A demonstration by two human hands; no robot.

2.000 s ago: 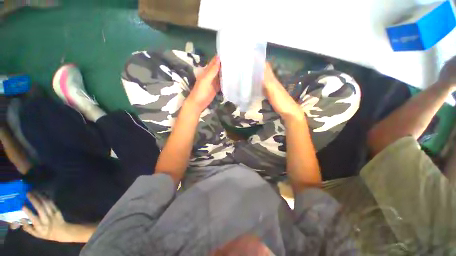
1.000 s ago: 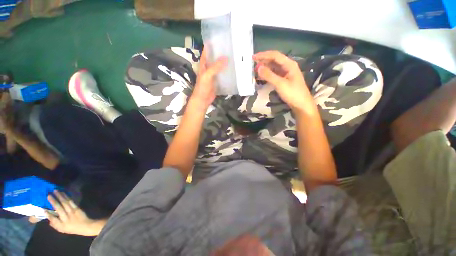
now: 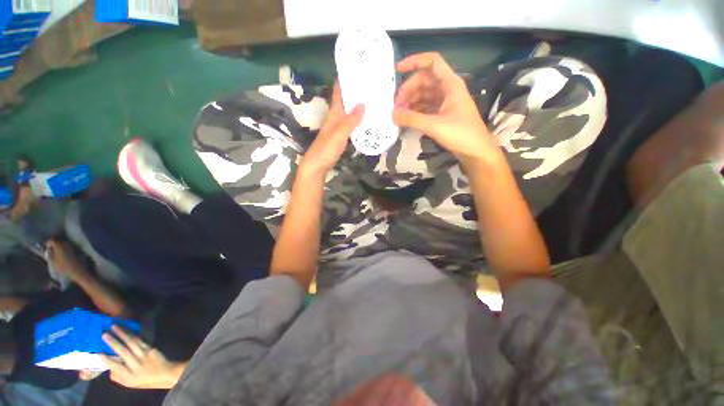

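Observation:
A small white appliance (image 3: 366,87) is held over my lap. Its flat oval end panel faces up, with round patterns and small dark marks near both ends. My left hand (image 3: 329,139) grips its left side, with the thumb on the panel. My right hand (image 3: 444,111) is at its right edge, thumb and fingertips at the rim, with the fingers curled. The rest of the housing is hidden beneath the panel.
The white-covered surface (image 3: 492,16) runs along the top, with a brown carton edge (image 3: 238,25) beside it. At the left a neighbour's hand (image 3: 143,361) holds a blue and white box (image 3: 71,337). Another blue box (image 3: 139,9) is at the top left. A neighbour's arm (image 3: 679,151) is at the right.
The appliance has turned from its long translucent side to its oval end panel. My right hand has come to its edge. The neighbour's box at left has shifted slightly right and down in view.

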